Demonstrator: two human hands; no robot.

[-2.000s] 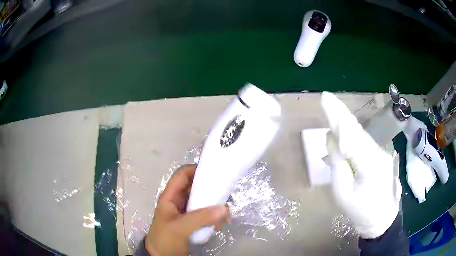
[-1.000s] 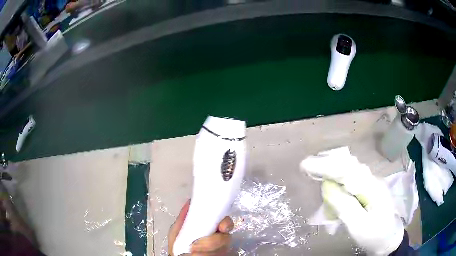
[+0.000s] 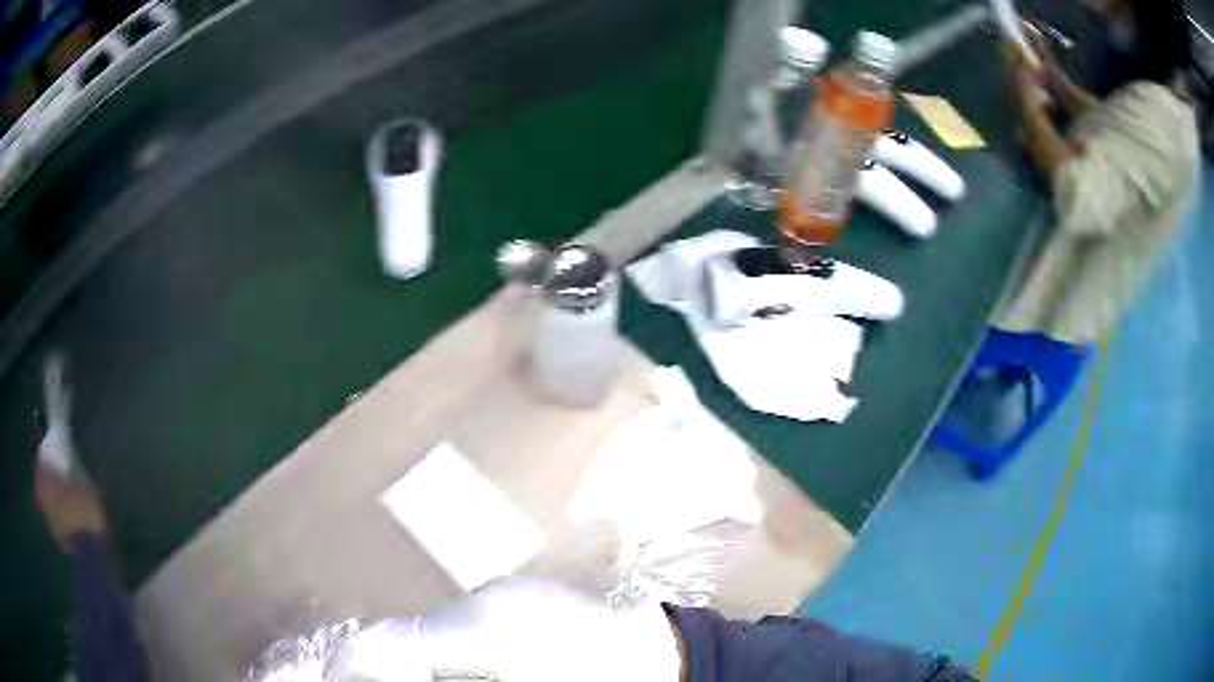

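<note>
My bare left hand [image 3: 69, 504], small and blurred at the far left, is over the green belt with a narrow white handset [image 3: 56, 413] at its fingertips. My gloved right hand [image 3: 533, 642] is low at the bottom edge, blurred and cut off, and its fingers are unclear. A white block [image 3: 462, 517] lies on the beige mat [image 3: 326, 466] just above the glove. A crumpled white cloth [image 3: 672, 466] lies on the mat to the right, with shiny clear film [image 3: 679, 570] beside the glove.
A dispenser bottle [image 3: 575, 340] stands at the mat's back corner. One handset [image 3: 406, 200] lies on the belt; others [image 3: 865, 293] lie on the green table beyond an orange-labelled bottle [image 3: 832, 153]. A seated person [image 3: 1118, 200] is at right beside a blue stool [image 3: 1018, 386].
The view has swung to the right. My left hand has moved from over the mat out to the belt at the left with the handset. The cloth now lies on the mat.
</note>
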